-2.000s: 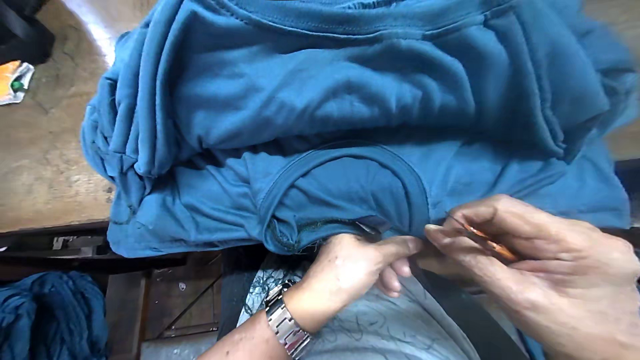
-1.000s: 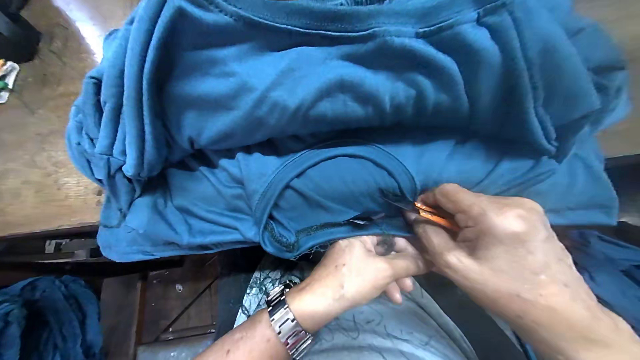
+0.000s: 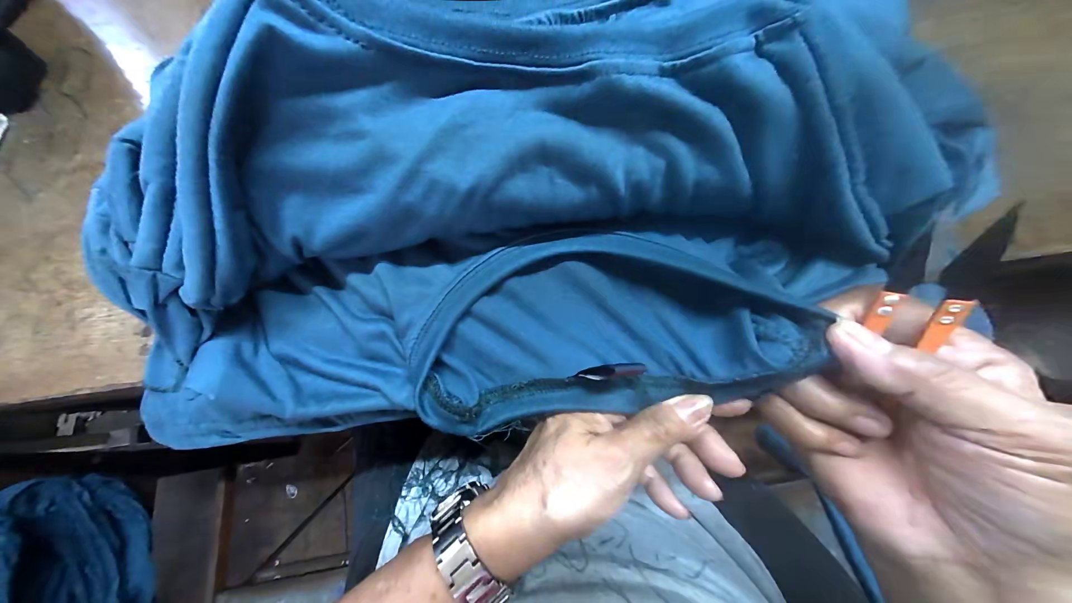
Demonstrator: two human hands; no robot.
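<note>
A blue knit shirt [image 3: 318,343] lies along the table's near edge, its round neckline facing me. My left hand [image 3: 586,469], with a metal watch on the wrist, holds the lower neckband between thumb and fingers, just right of a small dark neck label [image 3: 615,370]. My right hand [image 3: 921,419] pinches the right end of the neckband and pulls it outward. Orange-handled thread snips [image 3: 942,327] are also held in that hand, their dark blades pointing up and away from the neckline.
More blue shirts [image 3: 502,151] are piled behind the neckline on the wooden table [image 3: 50,318]. A bundle of blue cloth [image 3: 75,536] lies low at the left, beside a dark wooden frame [image 3: 285,511]. A black object [image 3: 17,75] stands at the upper left.
The snips were at the neckband a second ago and now point away from it. My right hand has moved right and grips the neckband, which is stretched wider.
</note>
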